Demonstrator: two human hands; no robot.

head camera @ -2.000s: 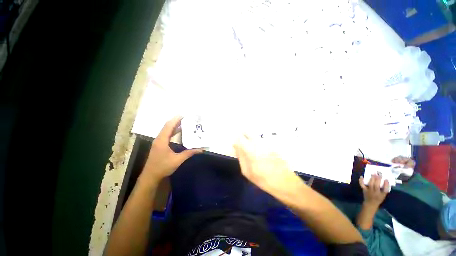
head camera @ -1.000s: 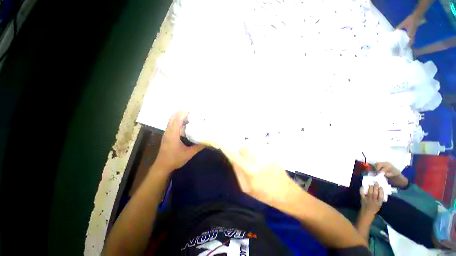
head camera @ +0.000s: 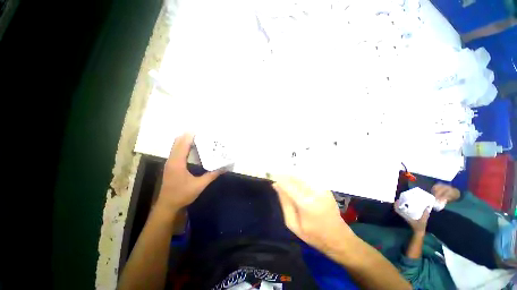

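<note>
A white socket adapter with small dark marks on its face stands at the table's front edge, partly washed out by glare. My left hand holds it, fingers at its left side and thumb at its lower edge. My right hand is at the table's front edge, to the right of the adapter and apart from it. Its fingertips are lost in glare, so I cannot tell if they hold anything.
The white table carries scattered dark-marked parts towards the back. A dark green conveyor runs along the left. At the right, a person in green holds a white block, near a squeeze bottle and a red crate.
My right hand has moved right, away from the adapter and my left hand. The person at the right holds the white block differently. A hand at the upper right is gone from view.
</note>
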